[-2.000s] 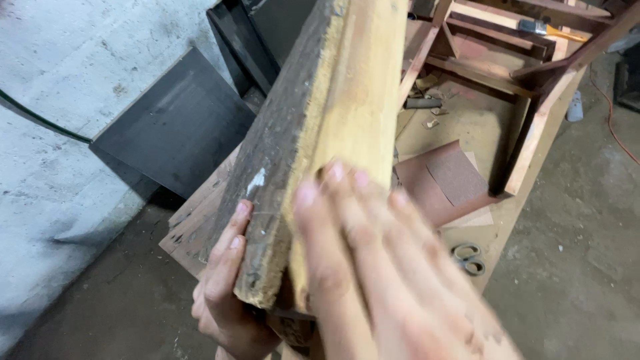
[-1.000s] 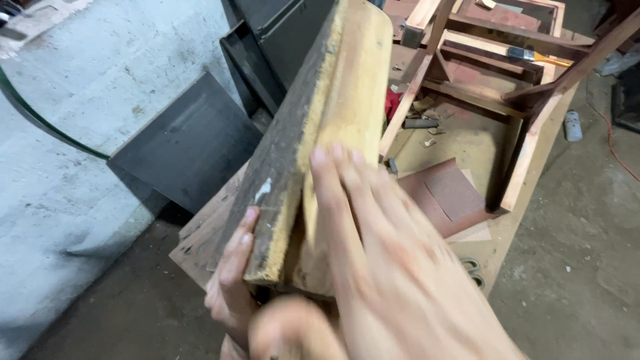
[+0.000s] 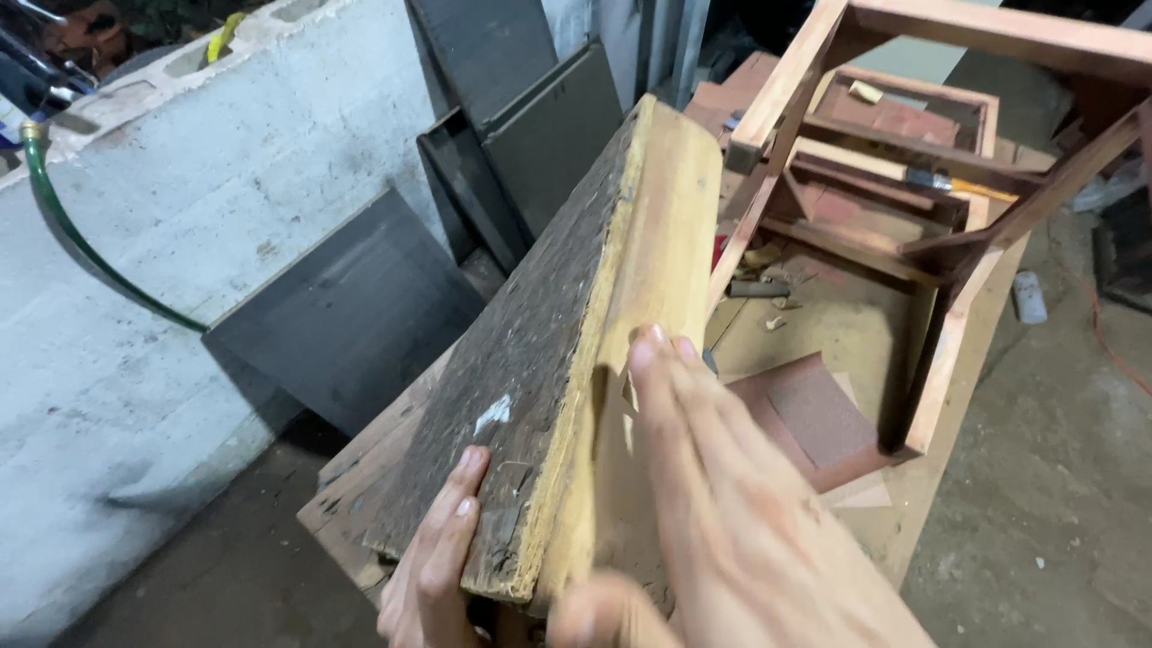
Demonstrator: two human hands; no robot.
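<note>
A thick wooden slab (image 3: 670,216) with a pale, smooth edge and a dark, rough face stands tilted in the middle of the view. My left hand (image 3: 436,549) grips its lower near end, fingers against the dark face beside a small white mark; the thumb side is hidden. My right hand (image 3: 720,486) lies along the pale edge, fingers stretched forward and touching the wood. Its thumb is blurred near the bottom. Whether anything lies under the right palm cannot be seen.
A wooden frame (image 3: 954,360) stands on the workbench (image 3: 909,531) at right, with a paintbrush (image 3: 972,187) on it. Sandpaper sheets (image 3: 819,418), scissors hidden now, and shavings lie about. Dark panels (image 3: 351,306) lean by the white wall (image 3: 207,243), near a green hose (image 3: 81,252).
My right hand stays on the pale edge while its fingers shift along it. My left hand keeps its hold at the near end. The view has tilted up, showing more of the wall top.
</note>
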